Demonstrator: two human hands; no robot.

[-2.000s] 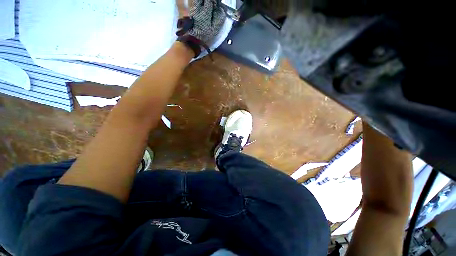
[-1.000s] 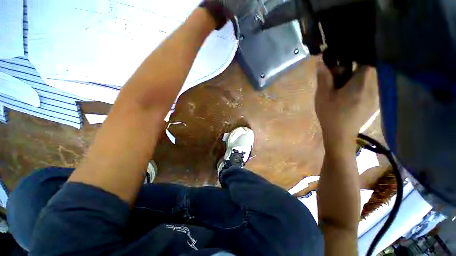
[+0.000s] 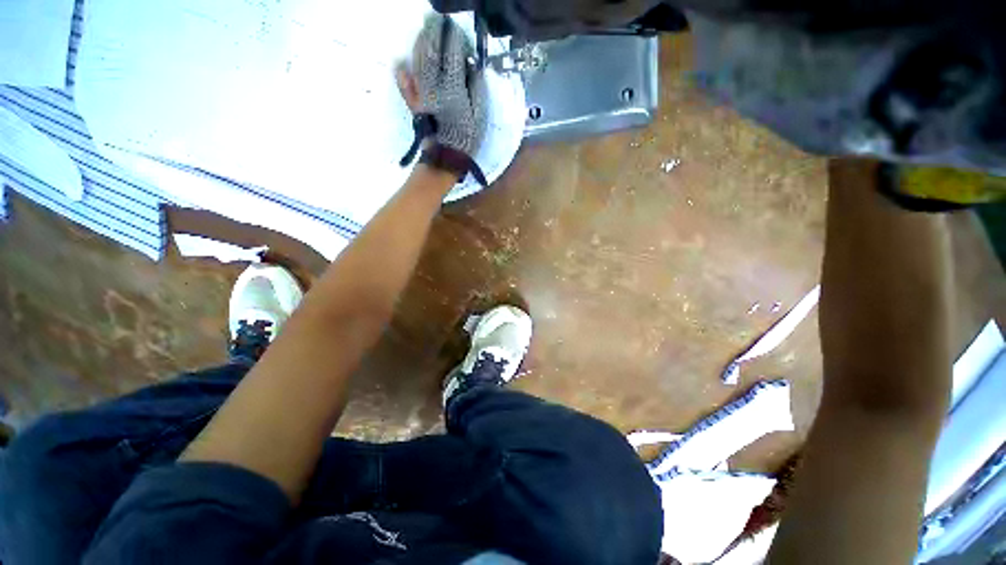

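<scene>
My left hand wears a grey mesh glove with dark wrist straps. It lies on the white paper-topped fabric lay, thumb apart, beside the cutting machine's upright metal parts. The machine's grey base plate reaches out from the lay's curved right edge. The large dark motor body fills the top right. My right forearm runs up behind it, and my right hand is hidden there. The blade cannot be made out clearly.
My shoes stand on the brown table. Striped fabric shows at the left. Striped offcuts and a white strip lie at the lower right. White material lies at the far right.
The motor body has swung across the top, and the base plate has turned and shifted. My gloved left hand shows more fully. My right hand has gone behind the machine. The left shoe shows more.
</scene>
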